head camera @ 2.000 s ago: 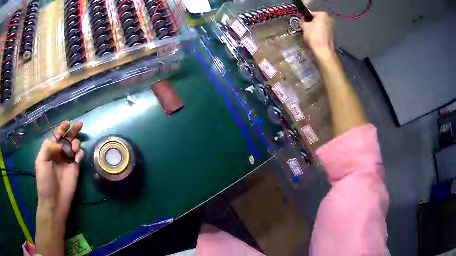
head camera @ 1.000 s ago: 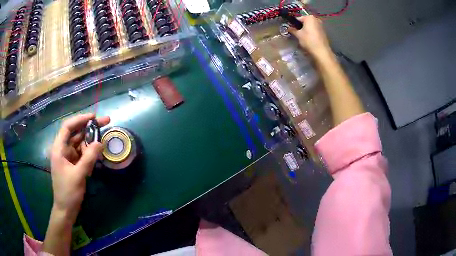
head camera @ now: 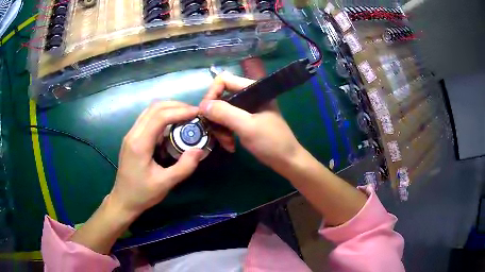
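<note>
A speaker driver (head camera: 191, 134) with a silver rim and blue-grey centre sits over the round fixture (head camera: 174, 144), which is mostly hidden by the driver and the hands. My left hand (head camera: 151, 151) curls around it, thumb and fingers holding the driver's rim. My right hand (head camera: 247, 119) holds the thick black test probe (head camera: 274, 85) like a pen, slanting up to the right. Its front end is at the driver's upper right edge, hidden by my fingertips. A red and black cable leaves its rear end.
A clear blister tray (head camera: 106, 64) with rows of dark drivers stands ahead. A reddish-brown block (head camera: 253, 68) lies by it, partly behind the probe. The side tray stack (head camera: 407, 127) with white labels is at right. A black cord (head camera: 80, 139) lies on the green mat at left.
My right hand has come from the side tray to the fixture with the probe. My left hand has brought its driver onto the fixture. The view has shifted, so the bench things appear further right.
</note>
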